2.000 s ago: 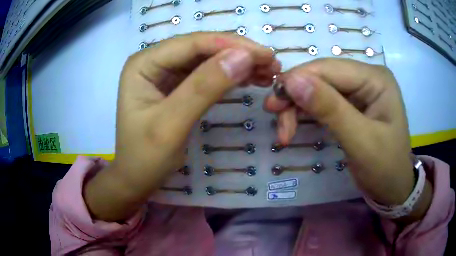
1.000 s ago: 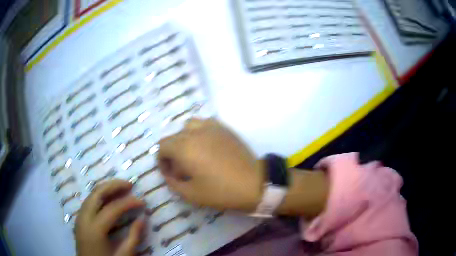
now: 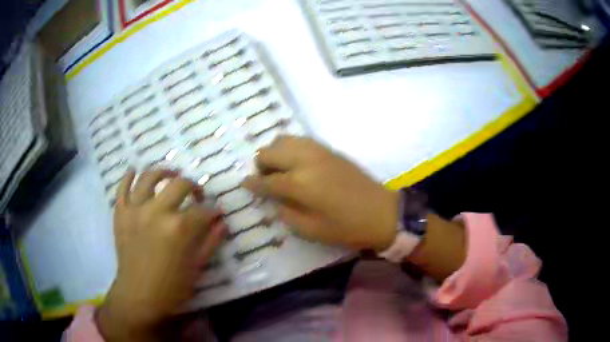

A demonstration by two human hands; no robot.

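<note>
The white card (image 3: 297,252) lies at a slant on the bench, with rows of paired pieces; one pair (image 3: 259,249) shows near its lower edge. My left hand (image 3: 164,234) is over the card's lower left part, fingers curled and blurred. My right hand (image 3: 328,194) is over the card's right part, its thumb and forefinger bent towards the rows. The fingertips of both hands are blurred, and I cannot tell whether either holds a piece. The hands are apart and hide some of the rows.
A stack of filled cards (image 3: 57,100) stands at the left. Another filled card (image 3: 415,60) lies at the upper right, with more cards (image 3: 552,27) beyond a red-edged strip. Yellow tape (image 3: 468,143) marks the bench's front edge. A green label (image 3: 51,298) is at the lower left.
The view has shifted from the upright card to a slanted one, then slightly further. Since a second ago, my left hand has moved up over the card and my right hand has moved rightwards in view.
</note>
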